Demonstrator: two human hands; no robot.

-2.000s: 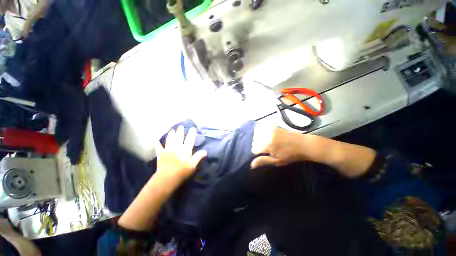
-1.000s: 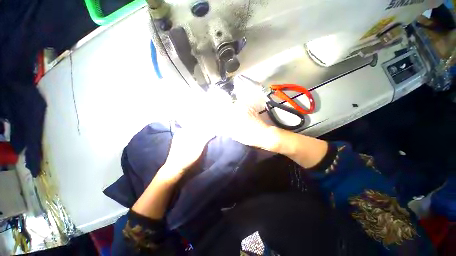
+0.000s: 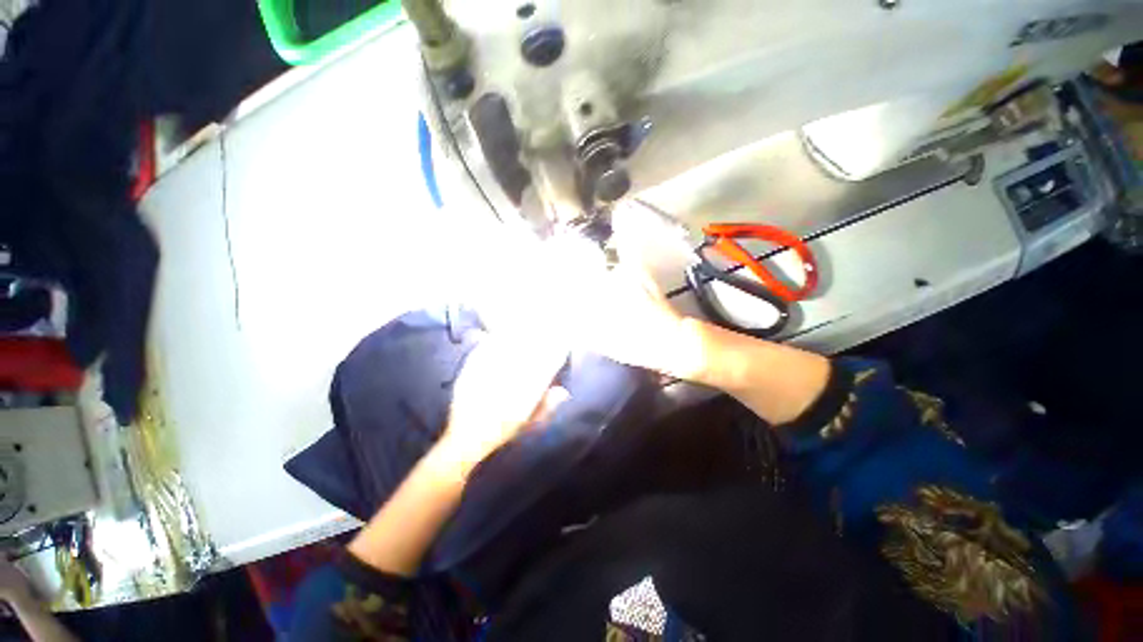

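A navy garment piece (image 3: 401, 389) lies bunched on the front of the white table, below the needle area, and runs down towards my lap. My left hand (image 3: 501, 389) lies on the cloth and grips a fold, with its fingertips washed out by glare. My right hand (image 3: 646, 332) is on the cloth's right side, close to the needle, its fingers also lost in glare. The needle area (image 3: 589, 230) of the cream-white sewing machine (image 3: 727, 75) is mostly hidden by the bright light.
Scissors with orange-red and black loops (image 3: 765, 270) lie on the machine bed right of my right hand. A green basket (image 3: 301, 50) stands behind the table. Dark cloth (image 3: 113, 276) hangs at the far left, near loose yellowish threads (image 3: 163, 489). Another person's arm (image 3: 31, 615) shows at lower left.
Since the first frame both hands have come closer together near the needle, and the cloth has been gathered from spread flat into a bunch. The dark piece on the left table part has gone.
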